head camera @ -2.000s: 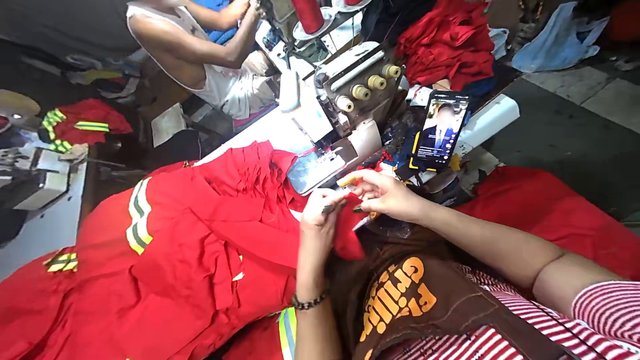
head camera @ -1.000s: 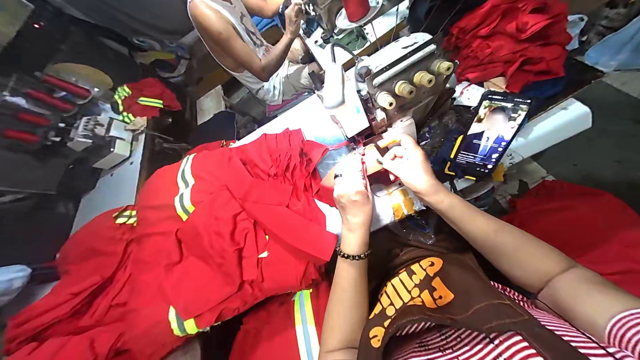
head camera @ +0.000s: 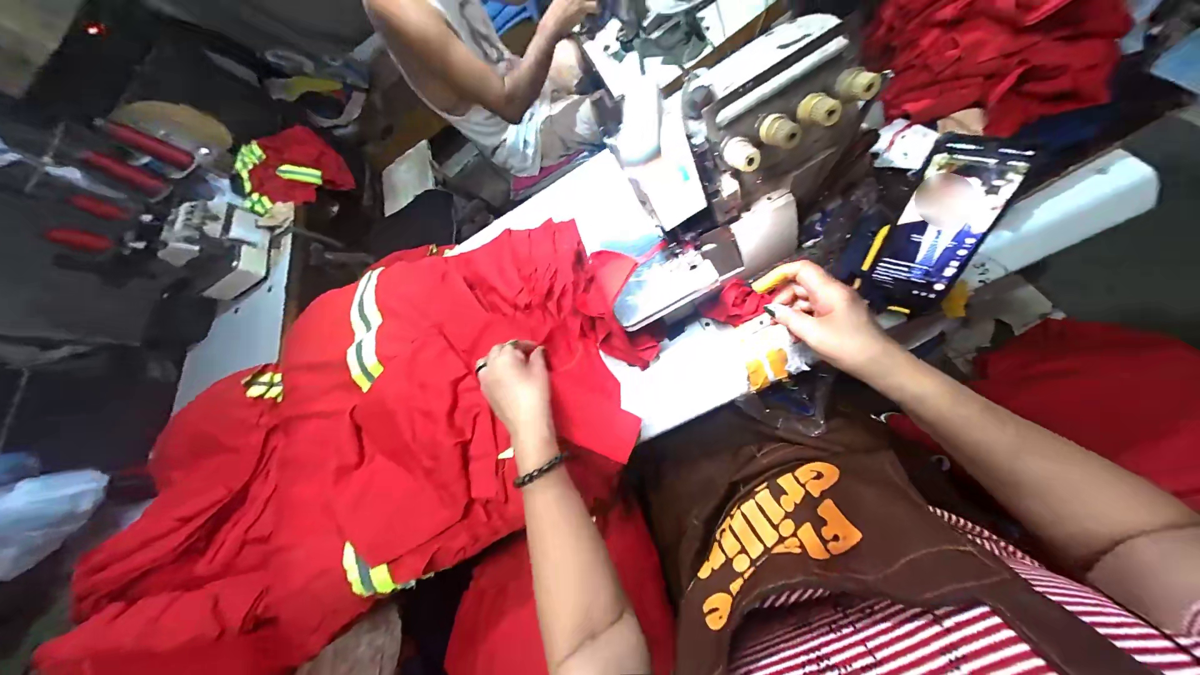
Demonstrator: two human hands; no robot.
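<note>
A large heap of red fabric garments point(head camera: 422, 422) with yellow and silver reflective strips covers the table on the left. My left hand point(head camera: 518, 386), with a beaded bracelet at the wrist, rests on this heap, its fingers curled at the cloth; whether they pinch it I cannot tell. My right hand point(head camera: 811, 309) is beside a small crumpled red cloth piece point(head camera: 739, 302), near the sewing machine's plate. A small dark item shows at its fingertips, too small to name. The industrial sewing machine point(head camera: 778, 103), with several cream tension knobs, stands just beyond both hands.
A lit phone point(head camera: 952, 225) leans to the right of the machine. Red cloth point(head camera: 1003, 56) is piled at the top right. Across the table sits a person in a white sleeveless top point(head camera: 478, 75). Another machine point(head camera: 220, 244) with red thread cones point(head camera: 122, 173) stands at the left.
My hands were close together by the machine plate; my left hand has moved left onto the red heap. My right hand has stayed near the machine.
</note>
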